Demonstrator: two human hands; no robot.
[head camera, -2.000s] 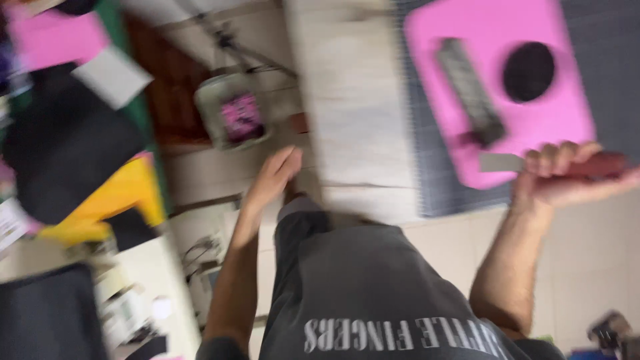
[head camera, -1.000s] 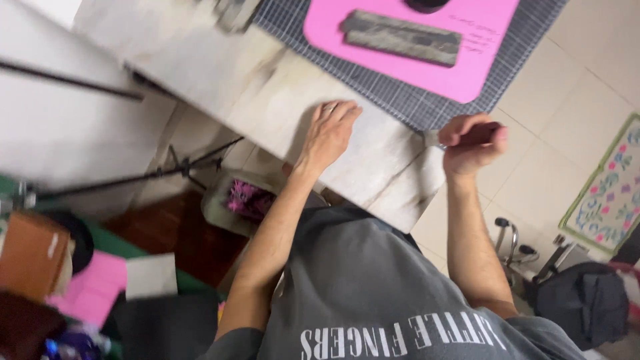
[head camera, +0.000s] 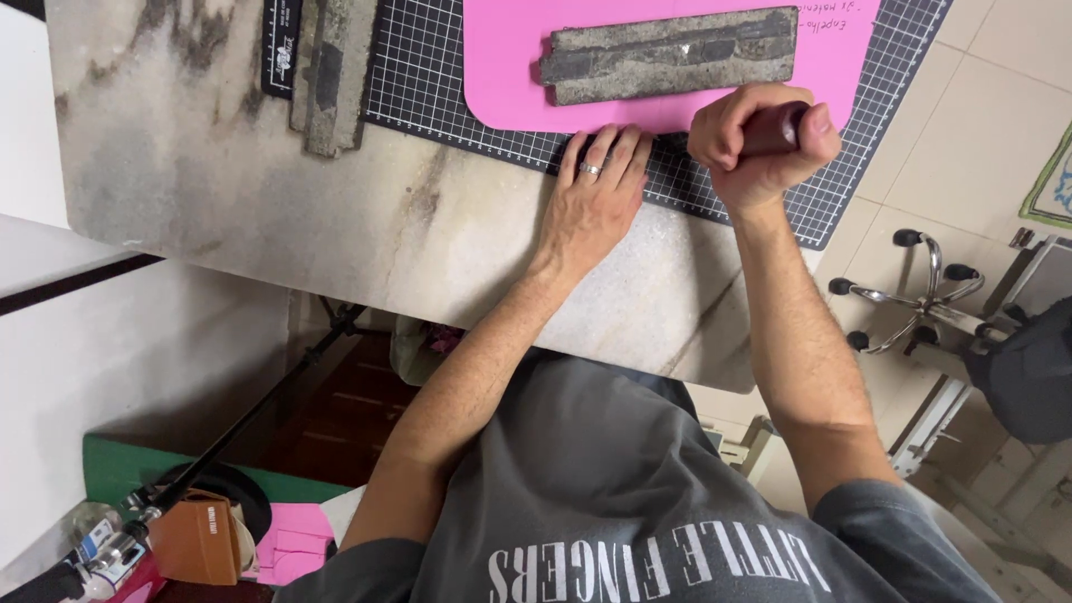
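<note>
My left hand (head camera: 599, 188), with a ring on one finger, lies palm down across the near edge of the gridded cutting mat (head camera: 502, 149), its fingertips at the edge of a pink template sheet (head camera: 502, 100). To its right my right hand (head camera: 762, 146) is closed around a dark red handle (head camera: 775, 130) held upright; the tool's lower end is hidden by the hand. A worn grey stone-like bar (head camera: 670, 54) rests on the pink sheet beyond both hands. A second such bar (head camera: 331, 75) lies at the mat's left end.
The marble tabletop (head camera: 335, 218) carries the mat, and its front edge runs before my body. Below at left are a tripod leg (head camera: 251, 410), a brown leather item (head camera: 197, 536) and pink pieces (head camera: 293, 540). A wheeled chair base (head camera: 925, 301) stands on the floor at right.
My left hand has moved from the bare marble to the mat's edge. My right hand, still holding the handle, has come over the mat near the pink sheet. The view has shifted.
</note>
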